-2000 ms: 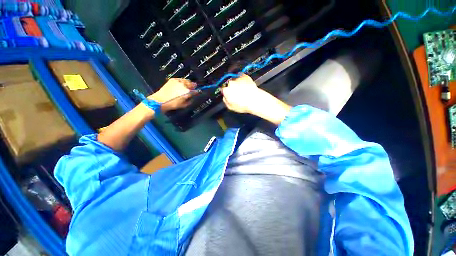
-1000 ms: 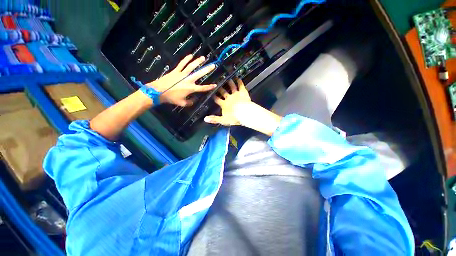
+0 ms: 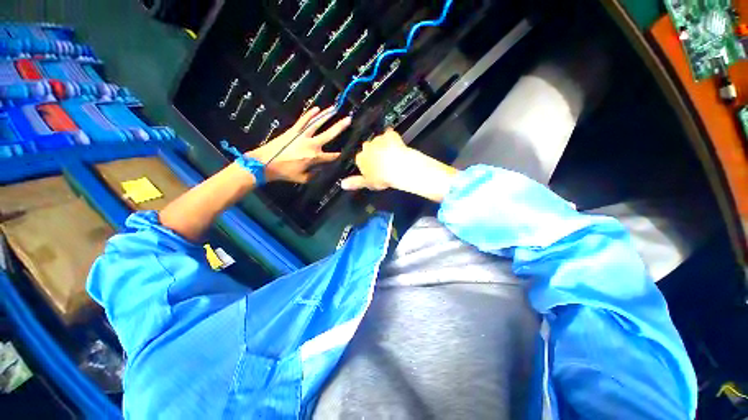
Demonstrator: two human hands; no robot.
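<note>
A large black tray [image 3: 195, 92] stands below the bench edge, with circuit boards [image 3: 300, 82] upright in rows of slots. My left hand [image 3: 303, 152] is over the tray with fingers spread and holds nothing visible. It wears a blue wrist strap [image 3: 248, 164], whose coiled blue cord [image 3: 385, 54] runs up across the tray. My right hand [image 3: 382, 162] is at the tray's near side, fingers bent down and thumb out. A circuit board [image 3: 405, 105] shows just beyond its fingers. Its fingertips are hidden, so I cannot tell whether it grips anything.
Blue racks with brown cardboard boxes [image 3: 61, 246] and stacked blue and red items [image 3: 57, 117] stand on the left. My legs are under the bench edge. At the right, a green-white board [image 3: 704, 37] lies at an orange-red flat board [image 3: 668, 51].
Both hands were close together at the cord earlier, then opened and spread over the tray. My right fingers have since bent. The view has shifted, and the coiled cord hangs in a different curve.
</note>
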